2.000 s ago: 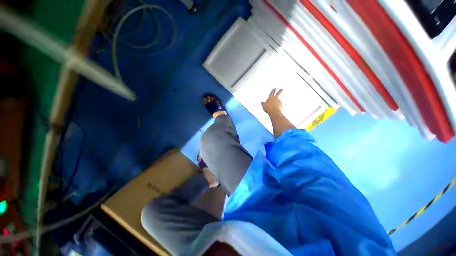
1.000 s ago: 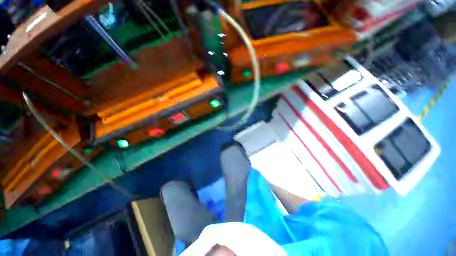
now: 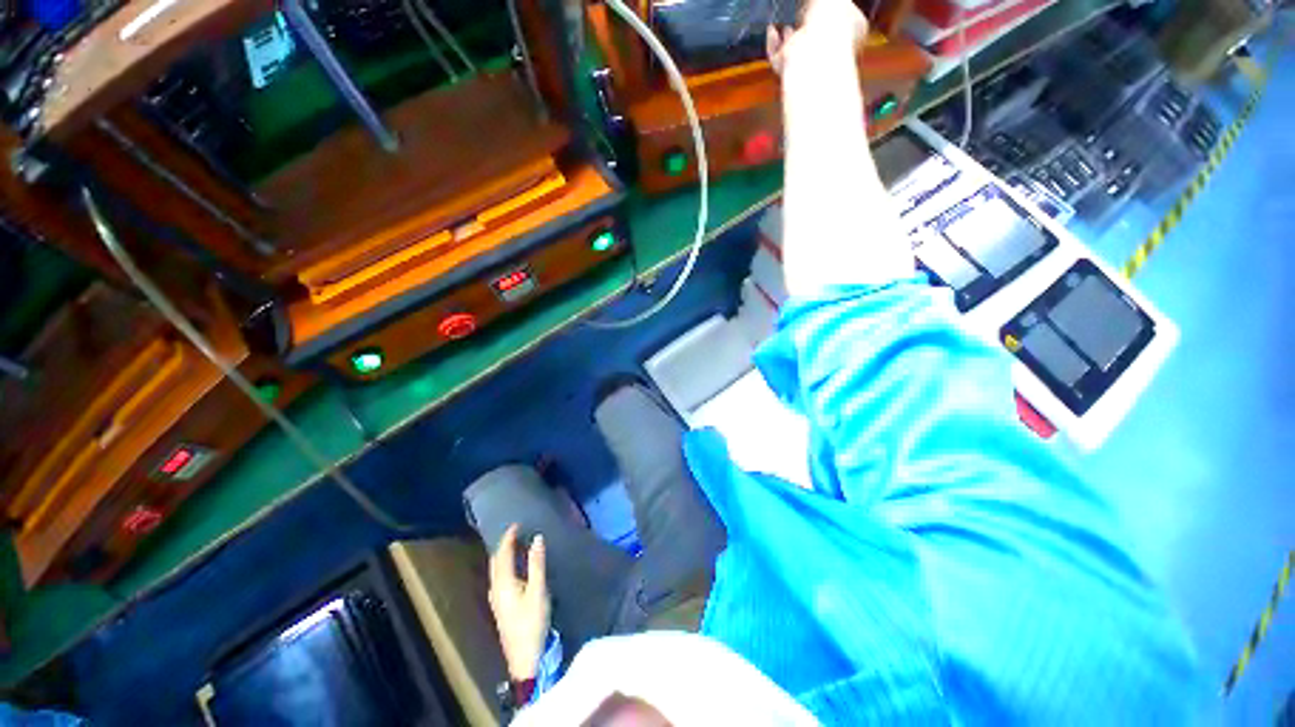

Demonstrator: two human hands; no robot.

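Note:
My right hand (image 3: 821, 31) reaches to the top edge, at the bed of the right-hand orange press (image 3: 739, 102). A dark glossy slab (image 3: 706, 20) lies in that press beside my fingers; whether they grip anything cannot be told. My left hand (image 3: 520, 604) is low over my lap, fingers apart, empty. The centre press (image 3: 426, 324) has an orange plate, two green lit buttons, a red button and a small red display.
White foam trays with dark frames in their pockets (image 3: 1157, 355) are stacked at the right. A black tray with glossy screens (image 3: 306, 668) is beside a carton (image 3: 443, 604) at lower left. A pale hose (image 3: 699, 178) loops before the presses. Another press (image 3: 107, 426) stands left.
My right arm has swung up from the white trays to the right-hand press. My left hand has come into view over my lap. The view has turned up towards the bench.

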